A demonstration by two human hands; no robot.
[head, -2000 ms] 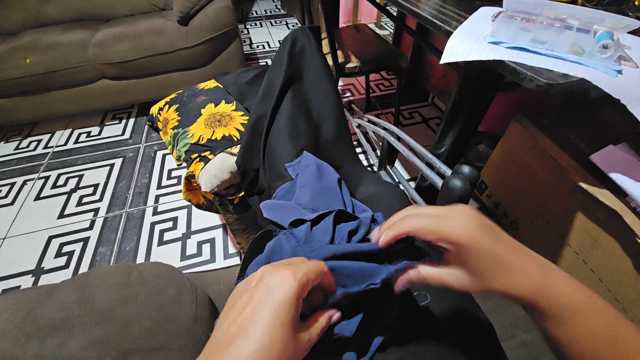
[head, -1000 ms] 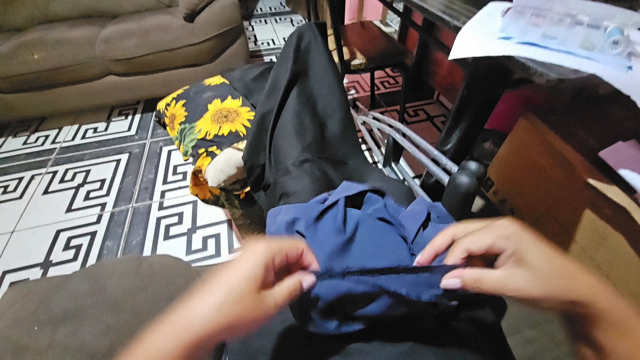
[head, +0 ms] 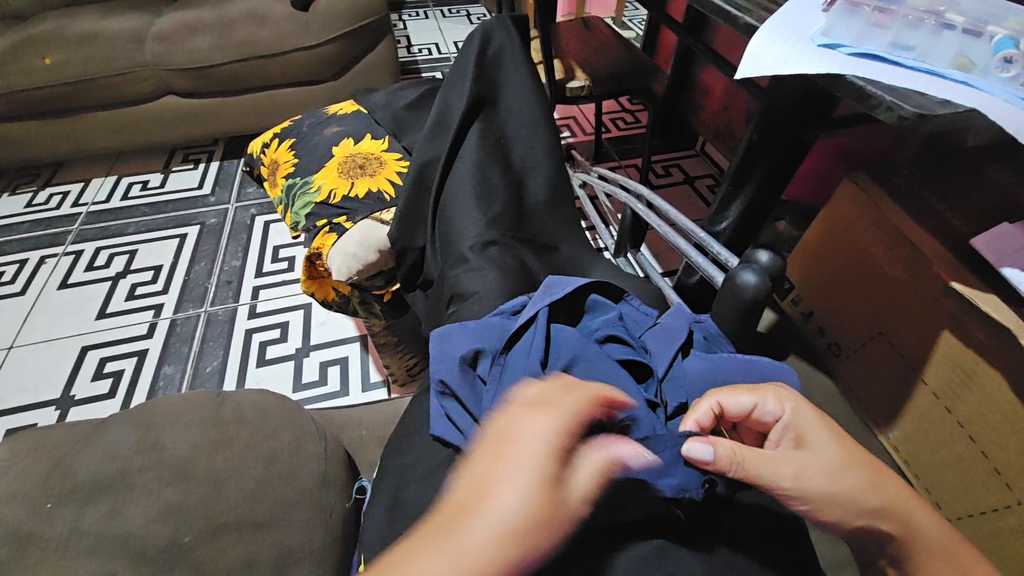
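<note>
A navy-blue cloth garment (head: 552, 344) lies bunched over my lap, on black fabric (head: 504, 184) that covers my legs. My right hand (head: 760, 448) pinches the garment's near edge between thumb and fingers. Blurred by motion, my left hand (head: 552, 448) is over the same edge, its thumb and forefinger apart; whether it touches the cloth I cannot tell. A thin thread or needle seems to show at the right fingertips, too small to be sure.
A brown sofa (head: 240, 56) stands at the back left, a brown cushion (head: 176, 480) near left. Sunflower-print fabric (head: 344, 160) is beside my leg. Right are metal tubes (head: 664, 216), a cardboard box (head: 904, 344), and a table with paper (head: 776, 48), a clear plastic case (head: 904, 32) and a thread spool (head: 1006, 56).
A second ago both hands held the garment's edge stretched between them; now the left hand has moved toward the right one and its fingers have parted. The cloth is more bunched at the near edge.
</note>
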